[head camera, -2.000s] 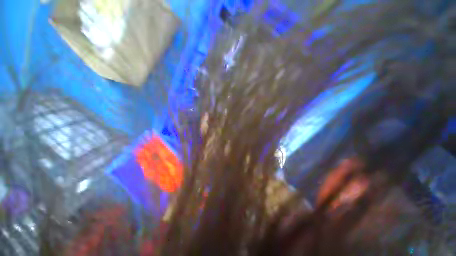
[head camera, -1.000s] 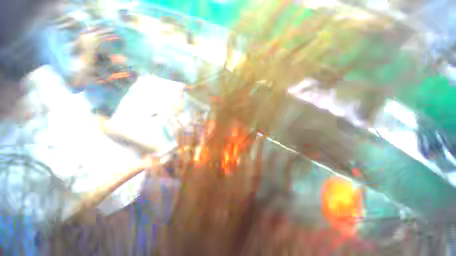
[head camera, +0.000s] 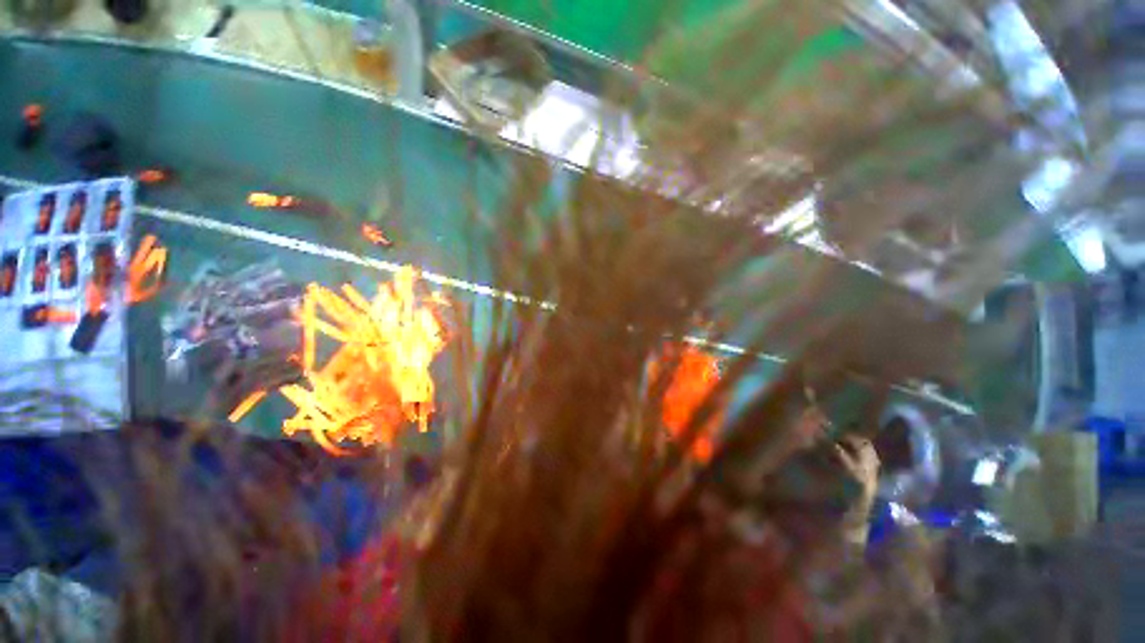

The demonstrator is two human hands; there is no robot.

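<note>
A loose spiky pile of long yellow-orange strips [head camera: 370, 364] lies on the green surface [head camera: 377, 151] left of centre. A smaller red-orange heap [head camera: 692, 392] lies right of centre, partly behind the wearer's hair. A white tray [head camera: 75, 383] at the left edge holds rows of dark-and-orange units. A crumpled, shiny clear bag [head camera: 232, 308] lies between tray and strips. I cannot make out my left or right hand. A thin tan shape right of the red-orange heap is too unclear to name.
Small orange pieces [head camera: 273, 200] and a dark lump [head camera: 88, 141] lie beyond the pale line. A far ledge carries an open box [head camera: 490, 69] and white items [head camera: 578, 126]. Shiny objects and a tan block [head camera: 1061, 484] stand at right. Hair covers the centre.
The view has swung from a blue area with a brown carton, through a bright blur, to the green surface with tray and orange piles. No hand movement can be made out.
</note>
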